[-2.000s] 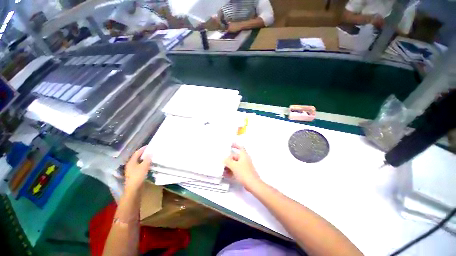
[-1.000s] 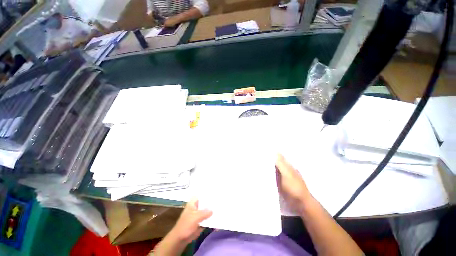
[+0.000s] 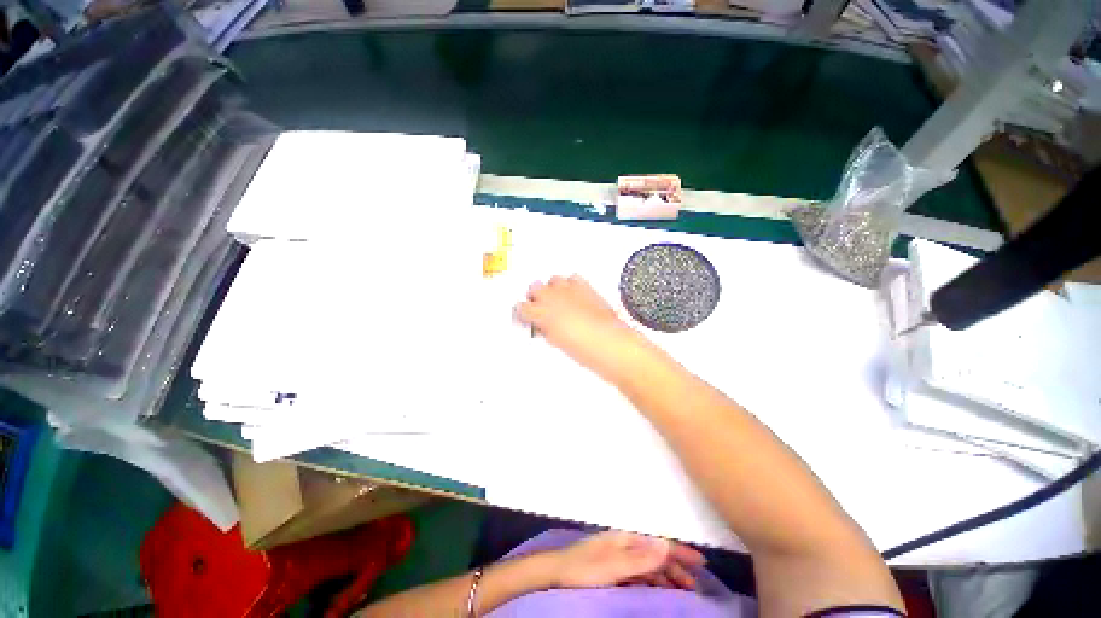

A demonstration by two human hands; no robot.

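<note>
My right hand [image 3: 568, 314] is over the white bench surface, left of the round dish of grey screws [image 3: 670, 287]. Its fingers are bent down, and a tiny dark mark shows below the fingertips; I cannot tell if it is a held screw. My left hand [image 3: 628, 561] is at the bench's front edge, palm up with fingers loosely apart and nothing visible in it. The outline of any white panel under my right hand blends with the bench. The black electric screwdriver [image 3: 1014, 266] hangs at the right, touched by neither hand.
Stacked white panels [image 3: 350, 314] stand at left, beside dark trays [image 3: 109, 229]. Orange bits [image 3: 496, 254] lie right of the stack. A pink box [image 3: 648, 197] and a clear screw bag [image 3: 860, 223] are along the back. More white panels [image 3: 1002, 362] lie at right, near the black cable [image 3: 1002, 507].
The white panel is no longer held up between my hands. My right hand has moved forward and left over the bench; my left hand has drawn back to the edge. The whole screw dish shows again.
</note>
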